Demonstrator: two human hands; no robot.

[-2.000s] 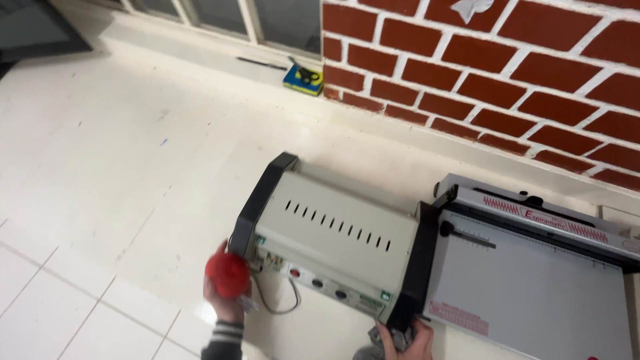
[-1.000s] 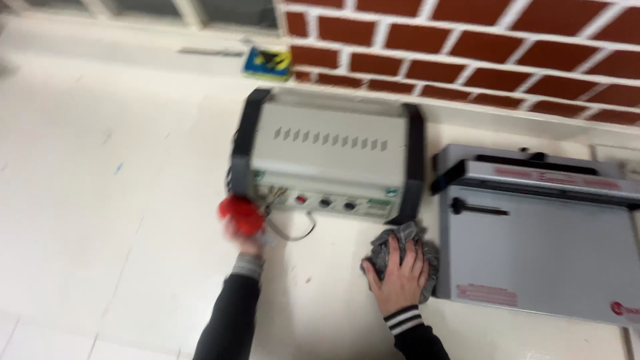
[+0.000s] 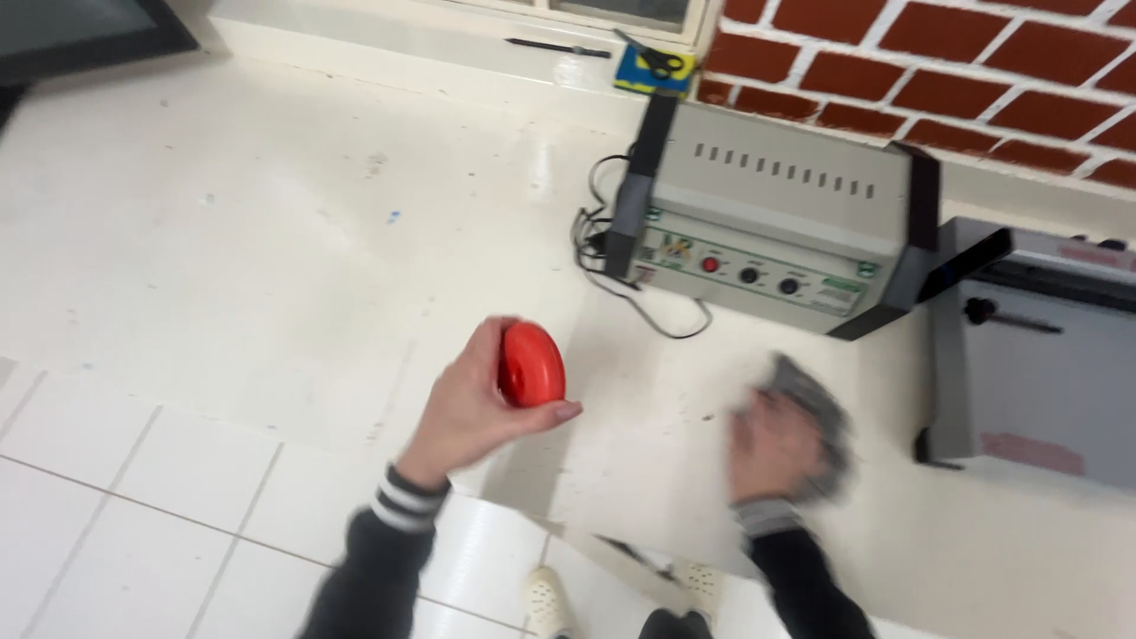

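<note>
My left hand [image 3: 475, 399] grips a round red plastic object [image 3: 532, 364] above the white counter; its exact kind cannot be told. To the right, my right hand [image 3: 772, 444], blurred, holds a crumpled grey cloth [image 3: 815, 417] over the counter. Beyond both hands stands a beige machine [image 3: 781, 186] with dark end panels, a row of vent slots, a red button and black knobs on its front. A thin black cable [image 3: 643, 311] loops at its left end and in front of it.
A grey machine with a flat bed [image 3: 1056, 382] stands at the right. Scissors [image 3: 658, 60] lie on a blue and yellow packet [image 3: 632, 73] by the window, beside a thin black tool [image 3: 559, 48]. A red brick wall [image 3: 941, 62] rises behind. The counter edge borders the tiled floor [image 3: 133, 541].
My left hand has moved away from the beige machine's left front corner with the red object. The cloth was bunched under my right hand near the machine's right front corner; both now show farther from it.
</note>
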